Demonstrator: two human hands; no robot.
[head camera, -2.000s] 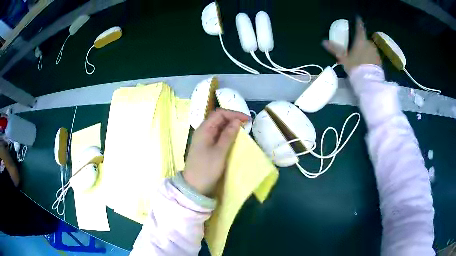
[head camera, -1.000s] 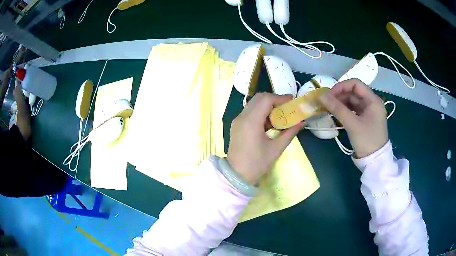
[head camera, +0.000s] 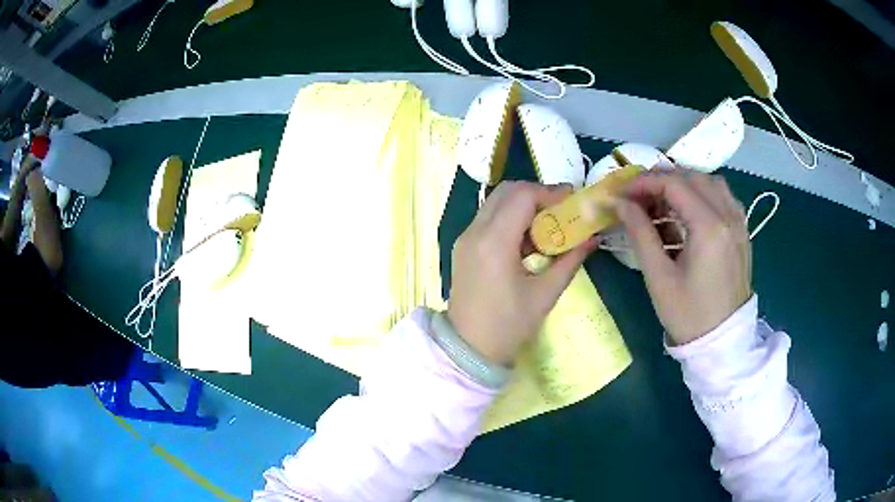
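My left hand (head camera: 505, 270) grips a handheld unit (head camera: 569, 222) by one end, its mustard-yellow face turned up, with a faint round mark near the left end. My right hand (head camera: 687, 240) is at the unit's right end, its fingertips on or just over the yellow face. A small pale patch shows on the face by those fingertips; whether it is a sticker I cannot tell. A pale-yellow backing sheet (head camera: 574, 358) lies under my left hand, partly hidden by it. A thick fanned stack of sheets (head camera: 339, 206) lies to the left.
Several white units (head camera: 554, 147) lie behind my hands by the grey metal rail (head camera: 265, 96). More units (head camera: 746, 59) are on the dark belt. At left are a narrow sheet pile (head camera: 211, 338), units with cords, a red-capped bottle (head camera: 78, 162) and a person's arm (head camera: 44, 225).
Since two seconds ago my right hand has come back from the belt, and my left hand has taken hold of a unit. In the last second my right fingers shifted slightly along its face; belt units moved left.
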